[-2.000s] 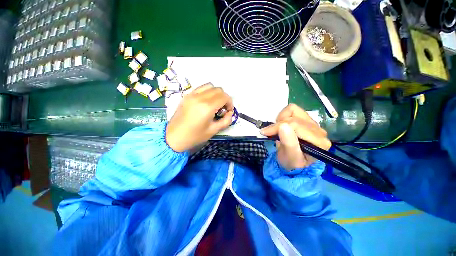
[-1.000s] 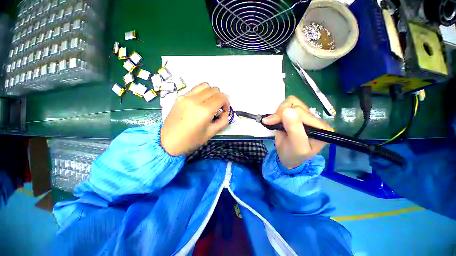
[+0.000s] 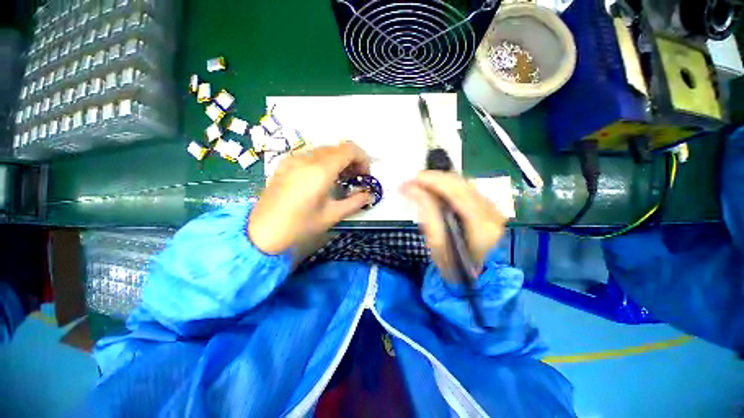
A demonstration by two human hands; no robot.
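Note:
My left hand (image 3: 303,196) is bare and holds a small dark blue-black ring circuit board (image 3: 371,189) between its fingers over the white work pad (image 3: 326,114). The fingers hide part of the board. My right hand (image 3: 461,216), blurred, holds the black soldering iron (image 3: 439,159), its silver shaft pointing up and away from me over the pad's right part. The tip is clear of the board. Small silver-white battery cells (image 3: 238,126) with yellowish ends lie loose left of the pad, several on its left edge.
Clear blister trays (image 3: 90,82) of cells stand at left. A wire-guarded fan (image 3: 405,49) stands behind the pad, with a cream pot (image 3: 522,65), tweezers (image 3: 507,147) and the blue soldering station (image 3: 591,90) to its right. A person's blue sleeve (image 3: 677,253) shows at far right.
My right hand has swung the iron from pointing left at the board to pointing away from me. The left fingers have opened somewhat, showing more of the board. A white piece now shows right of the pad.

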